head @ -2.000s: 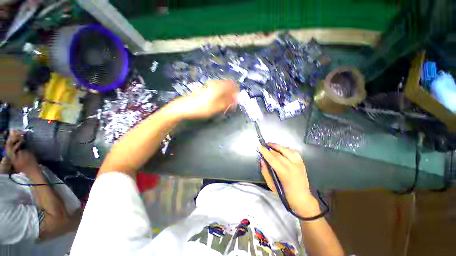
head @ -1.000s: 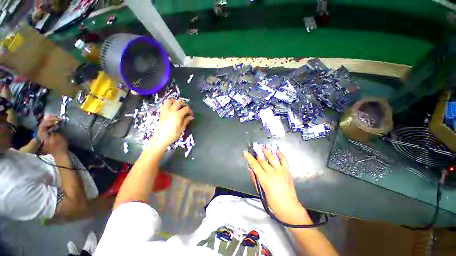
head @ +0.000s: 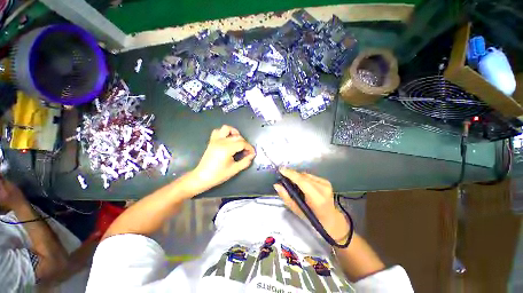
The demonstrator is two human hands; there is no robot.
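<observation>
My right hand (head: 307, 197) holds the black soldering iron (head: 301, 201), its thin tip pointing up-left into the bright light spot. My left hand (head: 225, 154) is curled just left of the tip, fingertips pinched on a small dark piece (head: 241, 154), mostly hidden by the fingers. Small pale bits (head: 265, 160) lie by the tip in the glare. The board pile (head: 221, 71) lies beyond my hands, with one white rectangular board (head: 262, 105) at its near edge. The small-piece pile (head: 117, 140) lies left of my left hand.
A purple-rimmed fan (head: 67, 64) and yellow device (head: 26, 123) stand at left. At right are a tape roll (head: 371, 77), a sheet with silvery specks (head: 370, 130), a wire grille (head: 438, 97) and an open carton (head: 487, 74). Another person's arm (head: 34, 234) shows at lower left.
My left hand has moved from the small-piece pile to the light spot. My right hand, earlier low over the bench with fingers spread, now holds the iron up beside it. The view has shifted.
</observation>
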